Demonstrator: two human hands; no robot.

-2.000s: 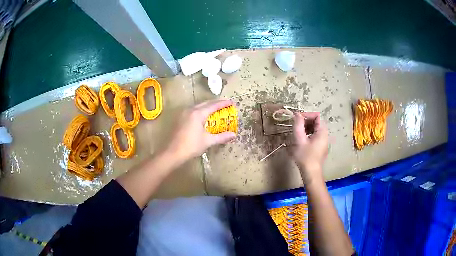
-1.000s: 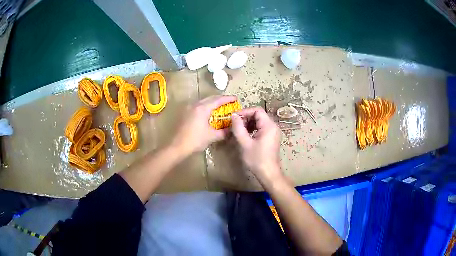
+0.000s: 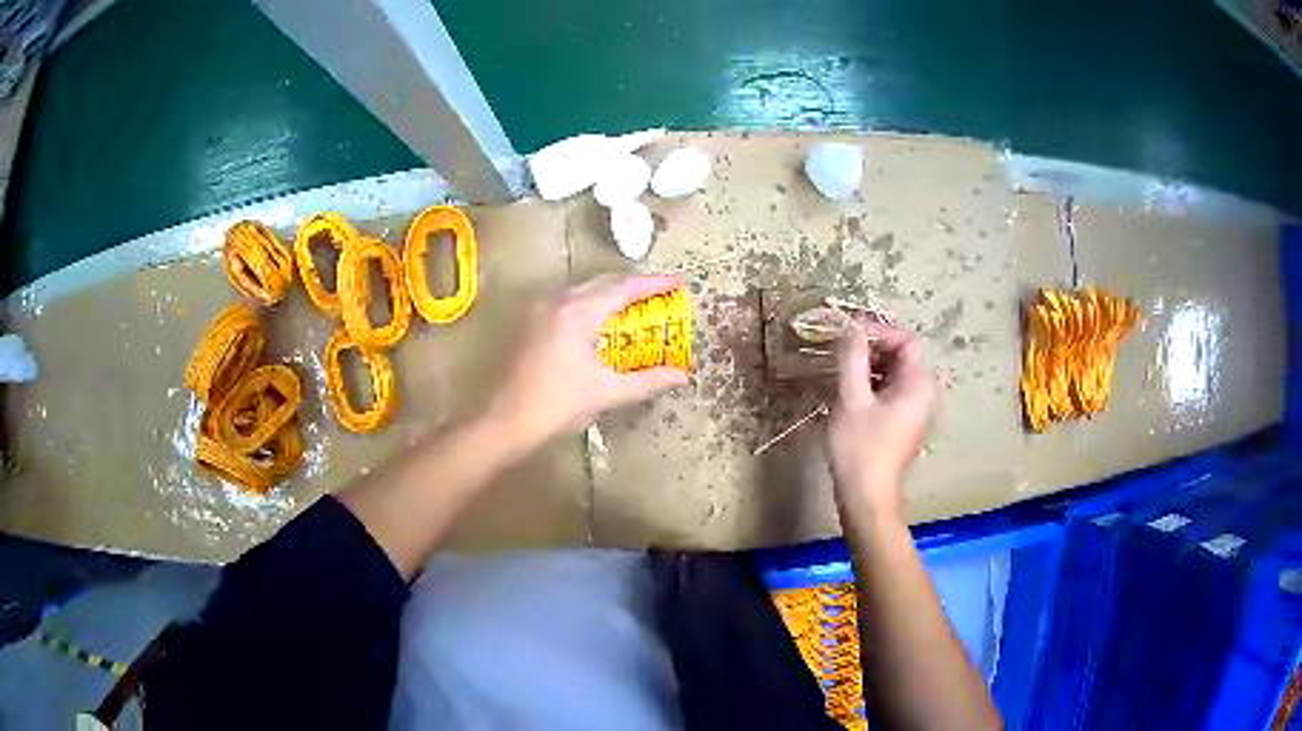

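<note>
My left hand [image 3: 560, 357] grips a compact ridged orange bundle [image 3: 650, 334] between thumb and fingers, left of the brown square pad. My right hand [image 3: 878, 393] is over the pad [image 3: 794, 363], its thumb and fingertips pinched at the thin pale strands [image 3: 818, 326] lying there. Whether a strand is between the fingertips is hard to tell. One more pale stick [image 3: 790, 430] lies below the pad. Brown crumbs surround the pad. Several orange oval rings [image 3: 441, 266] lie at the left, some stacked. A fanned row of orange strips [image 3: 1071, 357] lies at the right.
White rounded pieces [image 3: 681, 173] cluster at the far edge, with another white piece [image 3: 834, 169] further right. A grey post [image 3: 414, 107] stands at the bench's far edge. A blue crate with orange pieces [image 3: 824, 643] is below the near edge, with more blue crates [image 3: 1142, 600] at right.
My right hand has moved right, from the orange bundle back to the strands on the pad. My left hand still holds the bundle in nearly the same place.
</note>
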